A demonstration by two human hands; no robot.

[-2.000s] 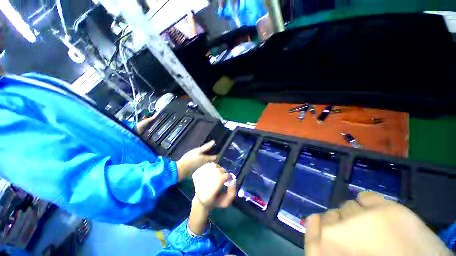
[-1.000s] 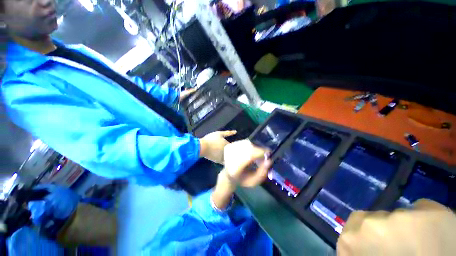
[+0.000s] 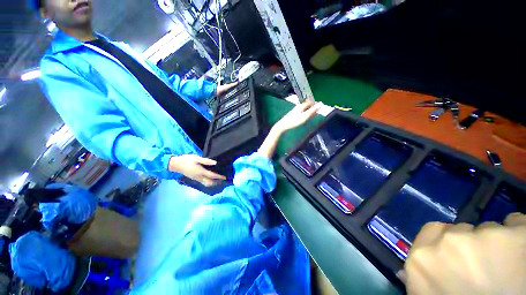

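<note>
A black foam tray (image 3: 360, 222) lies on the green bench surface, with several dark-glass smartphones (image 3: 366, 167) in its pockets. Red marks and a pale strip show at the lower ends of two phones. My left hand (image 3: 294, 120) reaches past the tray's left end to its far corner, fingers stretched out beside a small white strip; I see nothing held. My right hand (image 3: 470, 259) is large and blurred at lower right, fingers curled over the tray's near side. It covers part of the phones; its grip is hidden.
A person in a blue smock (image 3: 121, 109) stands at left, both hands at a second black tray (image 3: 233, 135) with silver-grey pieces in its pockets. Behind my tray lie an orange mat (image 3: 398, 106) with small metal pieces (image 3: 444, 108) and a dark mass. A white post (image 3: 282, 49) rises nearby.
My left hand has moved from the tray's near left corner to its far left corner, and its curled fingers have straightened. The other person's tray now stands apart from mine. The view has shifted left.
</note>
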